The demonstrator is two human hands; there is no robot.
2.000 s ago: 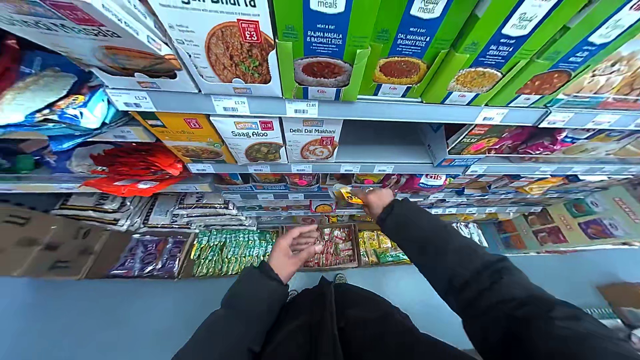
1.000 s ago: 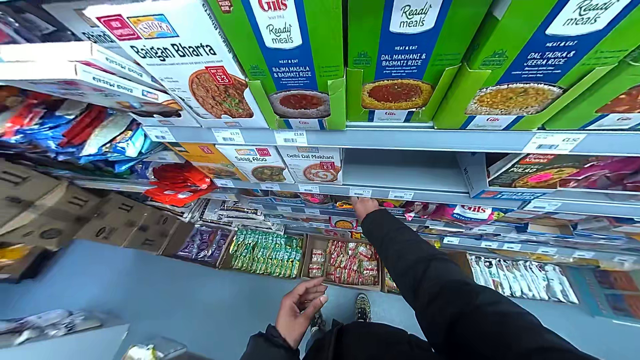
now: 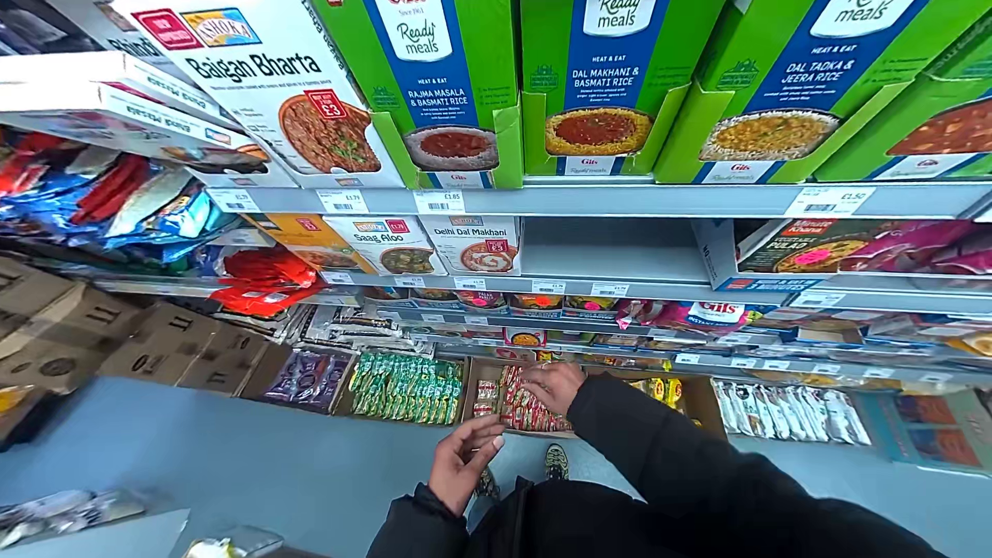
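My left hand hovers above the floor with its fingers loosely bent and apart, nothing in it. Over an open carton of red packets is my right hand, its fingers curled downward; whether it touches or holds a packet cannot be told. Green packets fill the carton to the left, and yellow packets show beside my right sleeve. Above, a shelf carries green ready-meal boxes and a white Baigan Bharta box. A Saag Aloo box and a Delhi Dal Makhani box stand one shelf lower.
Brown cardboard boxes stand on the floor at left, near purple packets. The metal shelf edge runs across above my hands. White packets lie in the bottom row at right. My shoes are on the blue floor.
My right hand, earlier reaching into the shelves with a small yellow item visible at its fingers, has drawn back over the red packets. That yellow item no longer shows. My left hand stays low.
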